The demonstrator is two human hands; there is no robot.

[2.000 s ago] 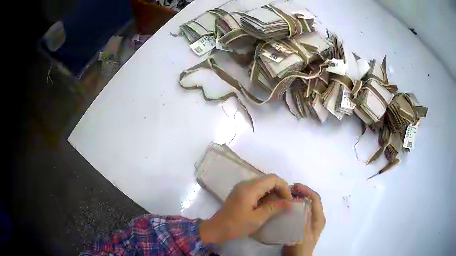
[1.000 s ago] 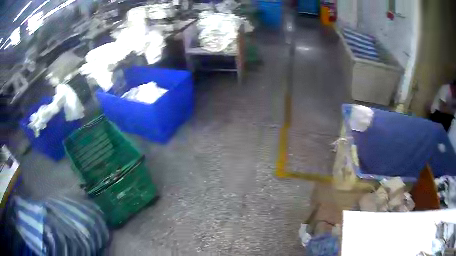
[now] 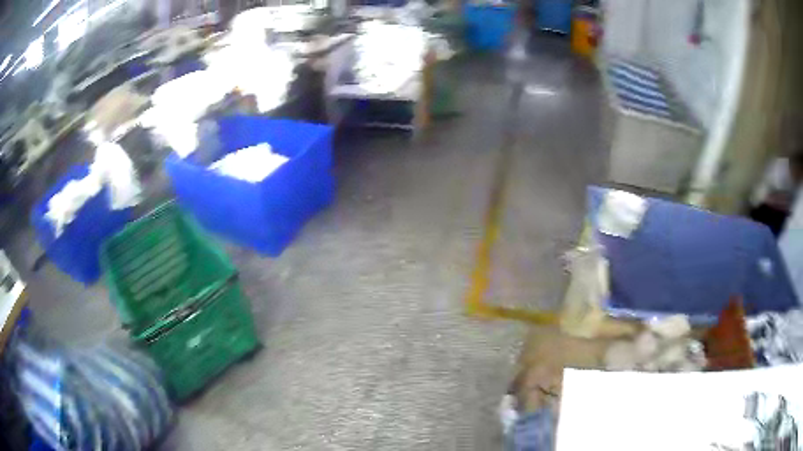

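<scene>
No hand is in view. Nearest in front of me, at the lower right, is the corner of the white table [image 3: 643, 410]. On its right part lie blurred grey-white pieces [image 3: 768, 423], cut off by the picture's edge; I cannot tell them apart. Beyond the table's far edge is a pile of beige pieces [image 3: 660, 343] beside an upright orange-brown panel [image 3: 729, 336]. The picture is blurred.
A dark blue cover [image 3: 696, 260] stands beyond the table. A green crate [image 3: 180, 299] and blue crates [image 3: 264, 198] holding white cloth stand left on the grey floor [image 3: 379, 308]. A striped bundle [image 3: 106, 396] is lower left. A yellow line [image 3: 484, 264] marks the floor. A person [image 3: 775, 192] is partly visible far right.
The view has swung from the work on the table up to the workshop floor. Both hands, the pale pieces and the tied bundles have left view. Since then the view has shifted slightly.
</scene>
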